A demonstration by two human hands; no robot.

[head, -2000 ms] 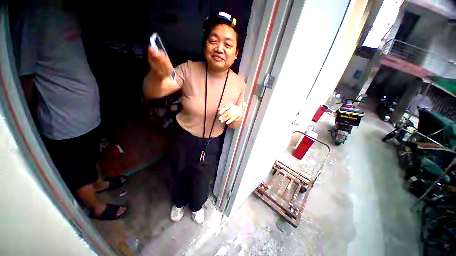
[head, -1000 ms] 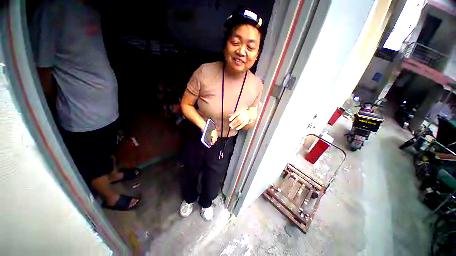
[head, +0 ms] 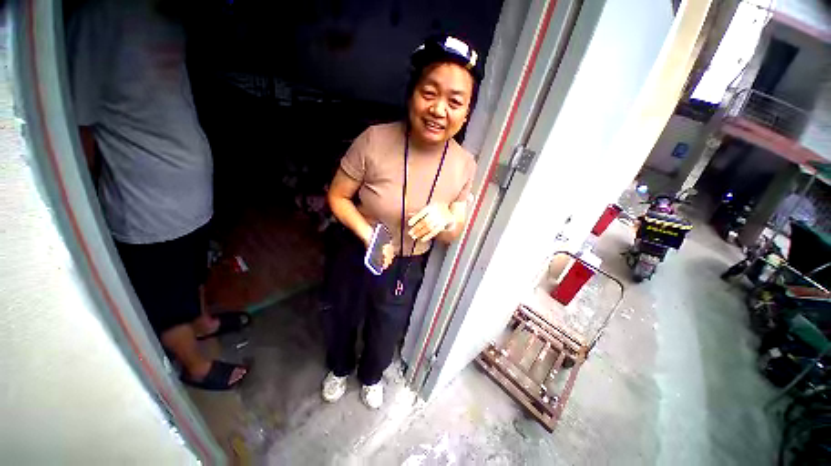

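Neither of my hands is in the picture. Nearest in front of me, a person in a beige top [head: 378, 168] stands in the doorway, leaning by the frame. This person holds a smartphone [head: 375, 250] low at the waist, the other hand raised near the chest. A black lanyard [head: 404, 196] hangs from the neck with a small tag at its end. A second person in a grey shirt [head: 150, 155] stands inside at the left, turned away, in dark sandals.
The grey metal door frame [head: 483, 200] has a red stripe and a hinge [head: 520, 160]. A slatted platform trolley [head: 538, 364] stands by the white wall, a red block [head: 573, 280] behind it. A scooter with a rear box [head: 661, 229] is farther along. Bikes [head: 791, 341] line the right.
The person in beige has lowered the raised phone to waist height. The view has shifted, so the doorway and trolley now sit farther right than two seconds ago.
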